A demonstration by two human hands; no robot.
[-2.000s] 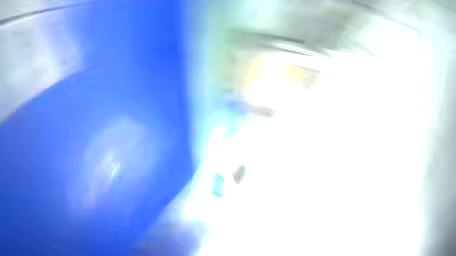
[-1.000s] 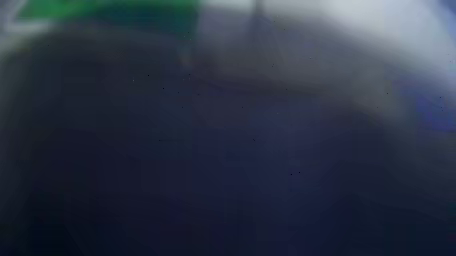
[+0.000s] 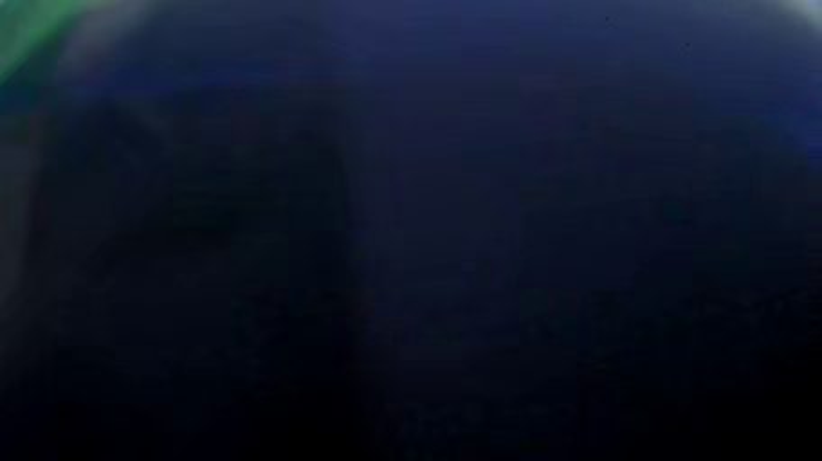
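Note:
A dark, blurred navy to black surface [image 3: 451,198] fills almost the whole head view, very close to the camera. I cannot tell what it is. Neither my left hand nor my right hand can be made out. No carton or other work piece can be made out.
A blurred green patch [image 3: 31,31] shows at the top left corner. A small pale patch [image 3: 811,11] shows at the top right corner. A dim greyish strip [image 3: 13,216] runs along the left edge.
The bright blue and white shapes of the first frame are gone. Since the second frame the dark surface has spread upward, and the green and grey areas have shrunk to the corners.

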